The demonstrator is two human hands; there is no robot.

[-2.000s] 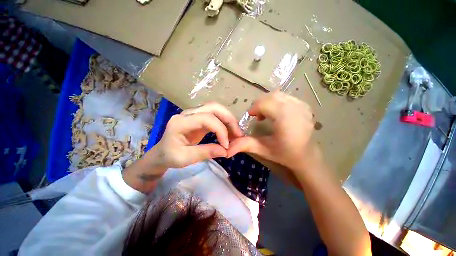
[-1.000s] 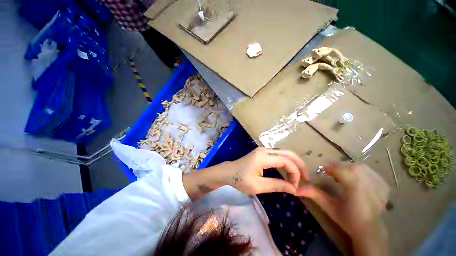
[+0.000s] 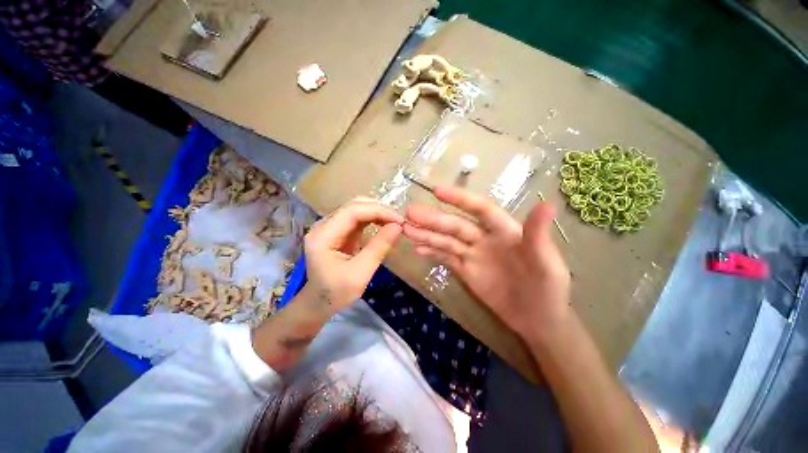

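Note:
My left hand (image 3: 347, 257) has its thumb and forefinger brought together at the fingertips of my right hand; whether something tiny is between them cannot be told. My right hand (image 3: 501, 261) is held palm up with fingers extended and thumb apart. A short thin dark piece (image 3: 419, 182) shows at its forefinger tip; whether it touches is unclear. Gold-coloured metal rings (image 3: 611, 188) lie in a loose pile right of the cardboard pad (image 3: 483, 142). A round white spot (image 3: 468, 164) is on the pad. Beige moulded figures (image 3: 425, 81) lie at the sheet's upper left.
A blue crate (image 3: 159, 234) full of beige figures stands left of my lap. A thin stick (image 3: 554, 217) lies by the rings. The left cardboard (image 3: 266, 97) holds a second pad (image 3: 213, 44) and a small pale piece (image 3: 311, 78). A pink-red clip (image 3: 737, 264) is far right.
My right hand has turned and opened from fingers bent against my left hand to an extended palm. The left hand stays pinched at its fingertips. The camera view has shifted.

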